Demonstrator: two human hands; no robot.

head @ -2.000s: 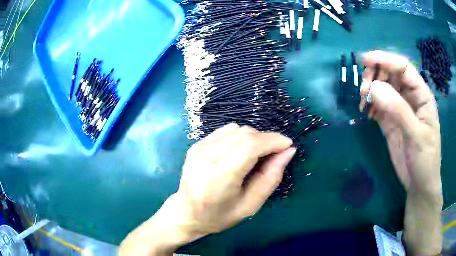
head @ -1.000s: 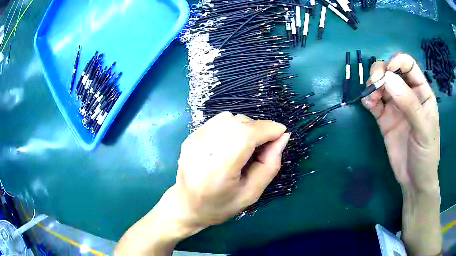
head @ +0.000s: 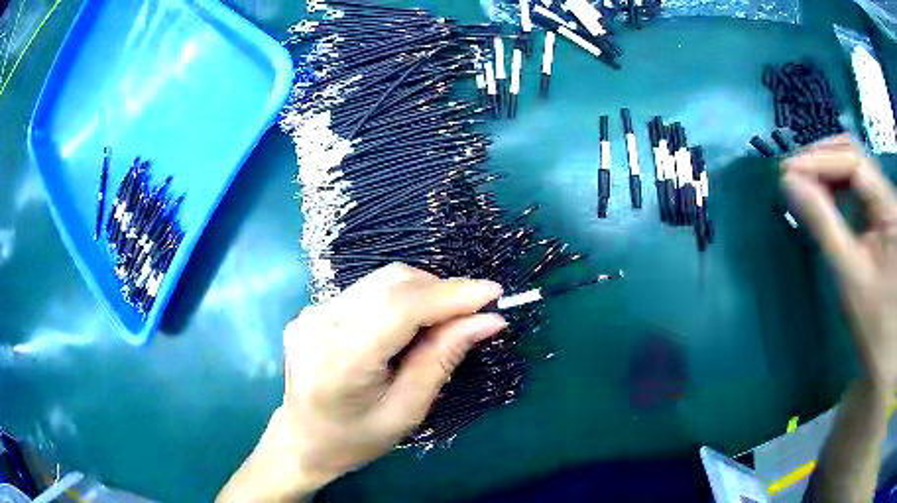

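Note:
My left hand (head: 384,363) pinches a black-and-white tube (head: 519,299) between thumb and forefinger, over the lower part of the wire pile. A thin black lead with a shiny tip sticks out of the tube to the right. The pile of black wire leads (head: 393,196) has silvery-white tips along its left side. My right hand (head: 851,211), slightly blurred, is at the right edge below the pile of small black pieces (head: 805,98). Its thumb and forefinger are bent toward each other; whether something is between them cannot be told.
A blue tray (head: 218,187) at left holds bundled assembled leads (head: 143,236). Several banded tubes (head: 679,172) lie right of the wire pile, with more tubes (head: 580,25) at the top. Clear plastic bags (head: 723,10) lie at the top and a pale labelled item (head: 870,88) at the far right.
The view has shifted, so the bench items appear further left. The banded tube is now in my left hand, with the lead through it. My right hand has let it go and moved right.

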